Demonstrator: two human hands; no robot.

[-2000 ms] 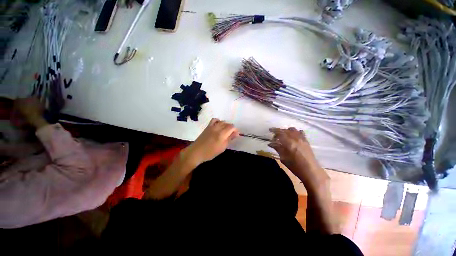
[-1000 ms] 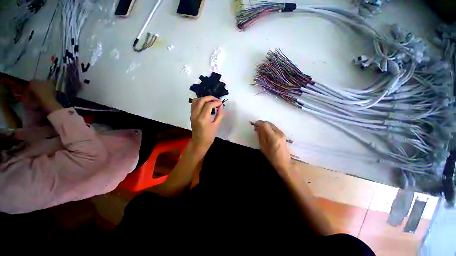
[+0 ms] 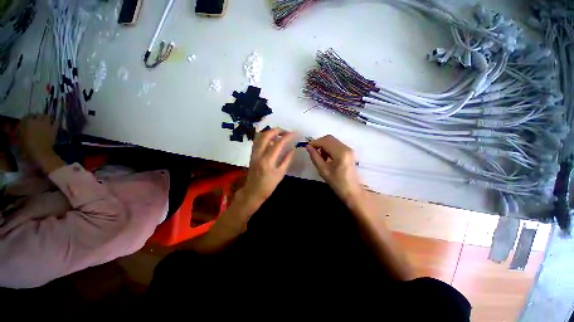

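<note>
My right hand (image 3: 333, 160) pinches the end of a white-grey cable (image 3: 403, 171) at the table's front edge. A small black sleeve (image 3: 301, 144) shows at its fingertips, around or against the wire tips; which one is too small to tell. My left hand (image 3: 269, 160) is just left of it, slightly blurred, fingers apart, with nothing visible in it. The pile of black sleeves (image 3: 247, 108) lies just beyond my left hand. A large cable bundle (image 3: 428, 104) lies to the right, its multicoloured wire ends pointing left.
A second bundle's wire ends (image 3: 291, 11) are at the far edge. White bits (image 3: 253, 68), a single cable (image 3: 160, 30) and two phones (image 3: 211, 6) lie farther back. A person in a pink sleeve (image 3: 82, 185) works at the left by more cables (image 3: 65, 56). A red stool (image 3: 195, 210) stands below.
My left hand has drawn back from the sleeve pile towards my right hand, and its fingers have spread. A black sleeve now shows at my right fingertips. The view has shifted slightly.
</note>
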